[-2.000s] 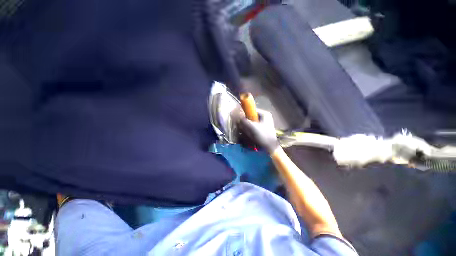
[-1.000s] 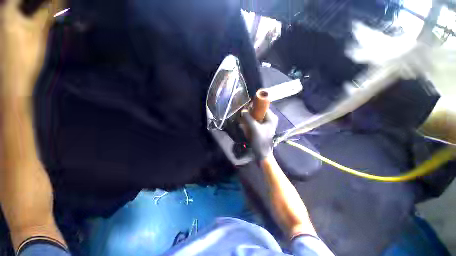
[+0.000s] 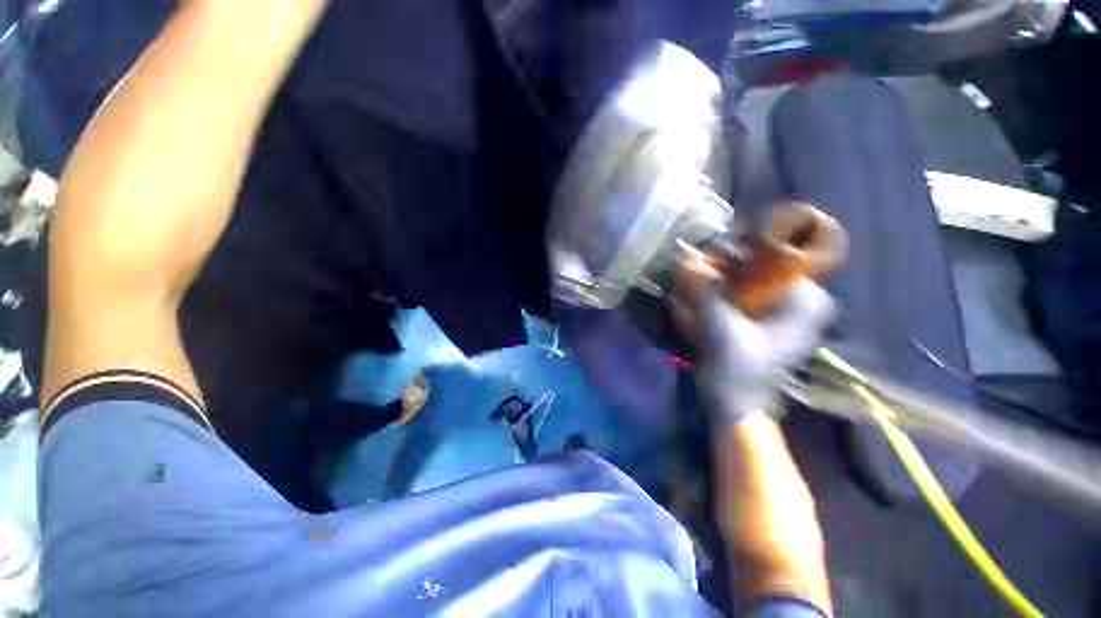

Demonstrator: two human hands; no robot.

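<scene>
My right hand [image 3: 761, 344], in a grey glove, grips the orange-brown handle of the silver steam iron [image 3: 646, 181]. The iron is blurred and tilted, its pointed end towards the top of the view. It is over or beside the right edge of a large dark navy garment [image 3: 374, 157]; whether it touches the cloth cannot be told. My left forearm reaches up across the left side, and the left hand is cut off by the top edge. What the left hand holds is hidden.
The dark padded arm [image 3: 863, 193] stands right of the iron, with a white bar [image 3: 990, 205] beyond it. A whitish hose [image 3: 990, 435] and a yellow hose [image 3: 930, 477] run right from my right hand. Blue material [image 3: 471, 410] shows below the garment.
The iron and my right hand have moved right and the iron has tilted. My left arm has swung inward, its hand leaving the top of the view. The camera view has shifted too.
</scene>
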